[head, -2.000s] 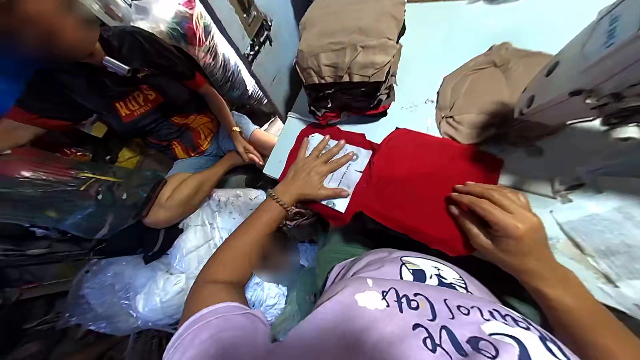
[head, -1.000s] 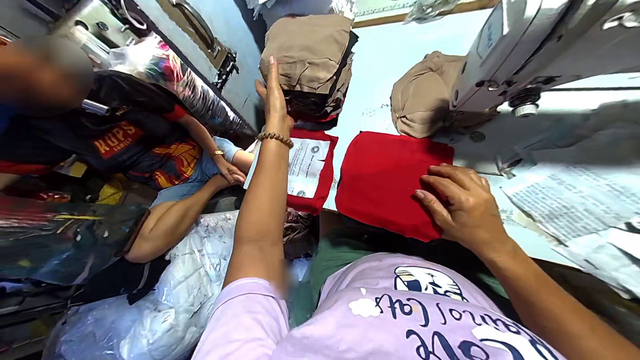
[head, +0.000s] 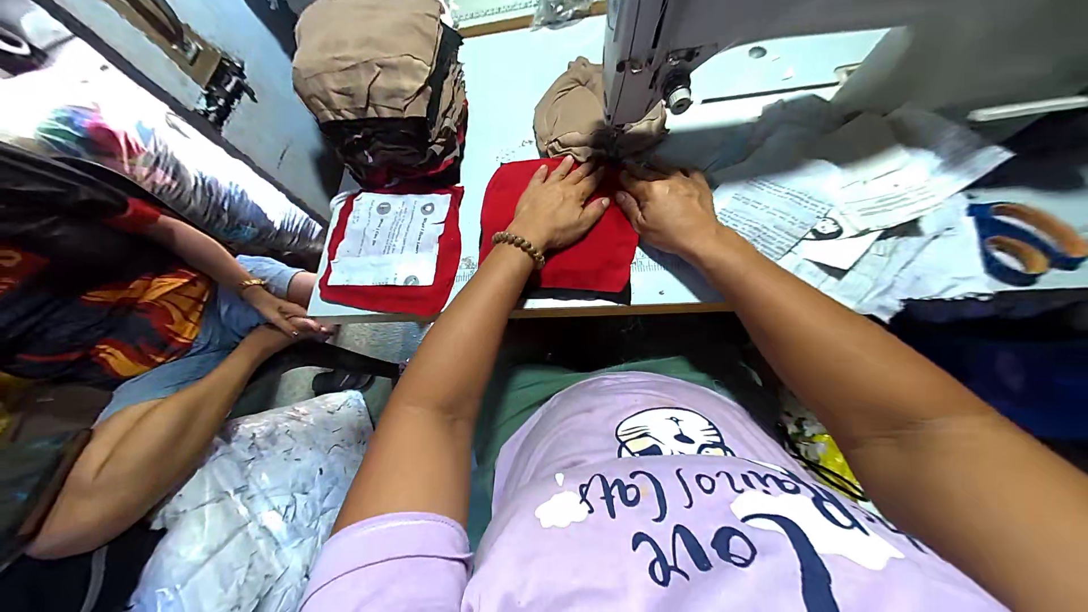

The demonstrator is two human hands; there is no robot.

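Note:
My left hand (head: 561, 206) lies flat, fingers spread, on a red fabric piece (head: 586, 270) with a dark layer showing under its near edge. My right hand (head: 670, 208) rests at the right edge of the same fabric, its fingertips by the needle area of a sewing machine (head: 646, 51). The presser foot and needle are hard to make out. Behind my hands sits a bunched tan cloth (head: 565, 110). To the left, a second red piece (head: 450, 246) carries a white printed sheet (head: 391, 238).
A tall stack of tan, black and red fabric (head: 374, 68) stands at the back left. Printed papers (head: 782, 208) and a pair of scissors (head: 1020, 246) with blue and orange handles lie on the right. A seated person (head: 161, 280) is on the left, beside a plastic bag (head: 272, 501).
My left hand has moved from the left red piece, past the fabric stack, onto the right red piece. That piece now lies at the machine, with both hands on it. The view has shifted.

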